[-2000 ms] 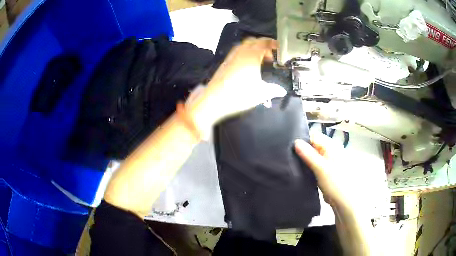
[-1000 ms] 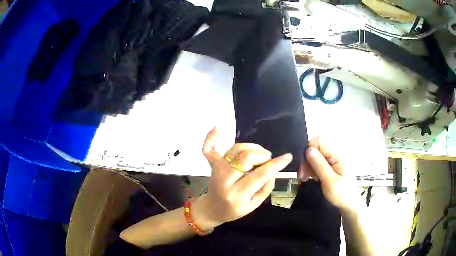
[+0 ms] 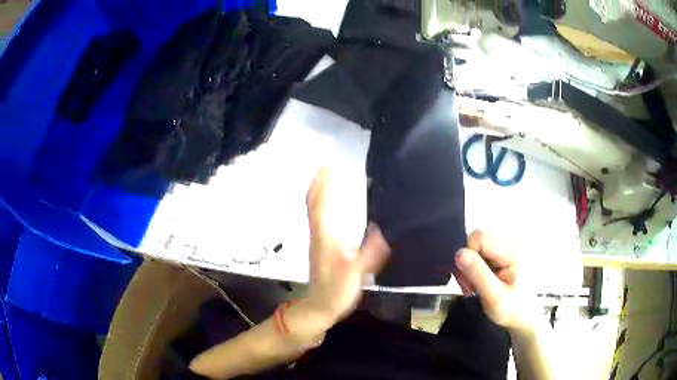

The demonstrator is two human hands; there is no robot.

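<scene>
A black fabric panel [image 3: 419, 185] lies on the white tabletop, running from the presser foot area of the sewing machine [image 3: 542, 119] down to the table's front edge. My right hand [image 3: 494, 278] pinches the panel's lower right corner between thumb and fingers. My left hand [image 3: 341, 260] is blurred at the panel's lower left edge, fingers apart, thumb-side finger pointing up; it holds nothing that I can see. More black fabric lies across the top, beside the needle area. The needle itself is not clear in the glare.
A fanned pile of black panels [image 3: 215, 96] lies at left, partly in the blue bin [image 3: 44, 230]. Scissors with blue-teal handles [image 3: 507, 167] lie right of the panel, partly under the machine arm. A brown cardboard box [image 3: 137, 319] is below the table edge. Small dark scraps lie on the table.
Since two seconds ago, my left hand has come from the needle down to the panel's lower left. In the last second, it has opened and moved left off the panel. The right hand stays at the corner.
</scene>
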